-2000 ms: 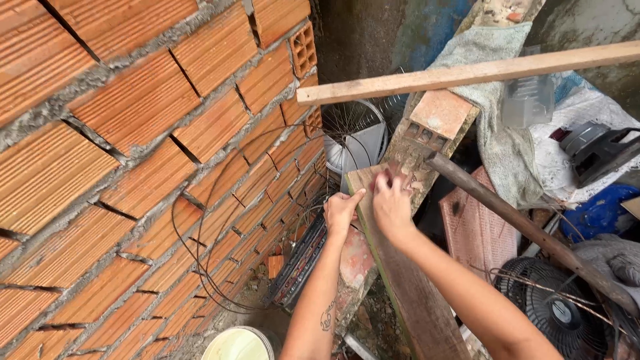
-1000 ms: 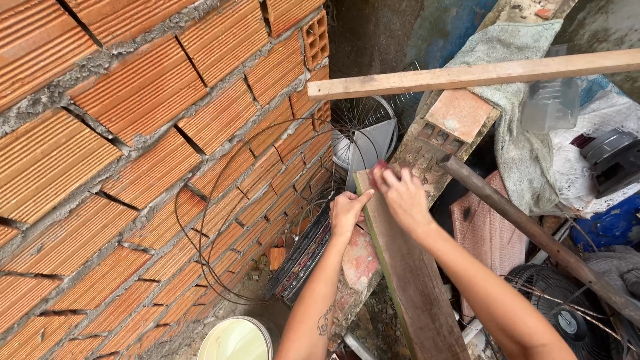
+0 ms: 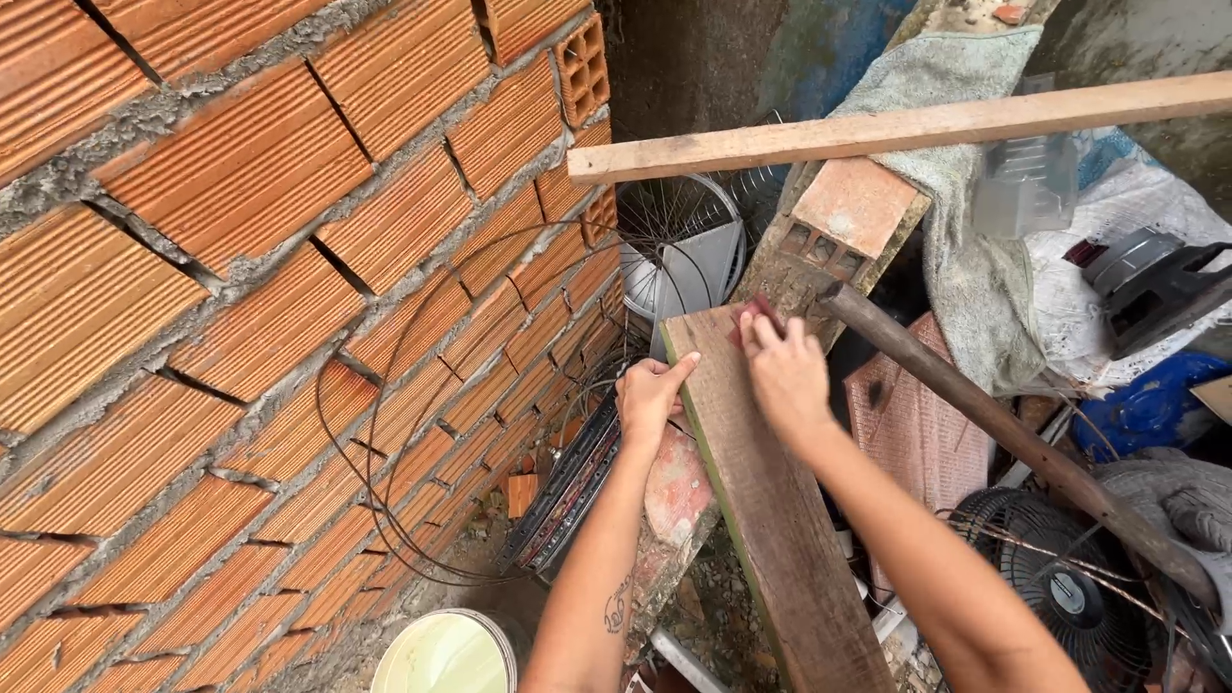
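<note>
A weathered wooden board (image 3: 770, 481) with a greenish left edge slants from the middle of the view down to the bottom edge. My left hand (image 3: 652, 397) grips its left edge close to the far end, the thumb on top and the fingers partly hidden below. Near the far right corner, my right hand (image 3: 784, 366) presses a folded piece of dark red sandpaper (image 3: 757, 318) on the board's top face. Beneath the board runs a rough concrete beam (image 3: 674, 568), with a hollow clay brick (image 3: 854, 207) lying on it beyond my hands.
A hollow-brick wall (image 3: 269, 318) fills the left side. A pale wooden batten (image 3: 895, 130) crosses above, and a round wooden pole (image 3: 1020, 438) slants at right. Wire loops (image 3: 375, 433) hang beside the wall. A bucket (image 3: 445, 654), fan (image 3: 1068, 587), grey cloth (image 3: 982, 212) and bicycle wheel (image 3: 679, 231) surround the board.
My right hand has shifted slightly over the board's far end, with the red sandpaper showing more than two seconds ago. My left hand keeps its hold on the edge.
</note>
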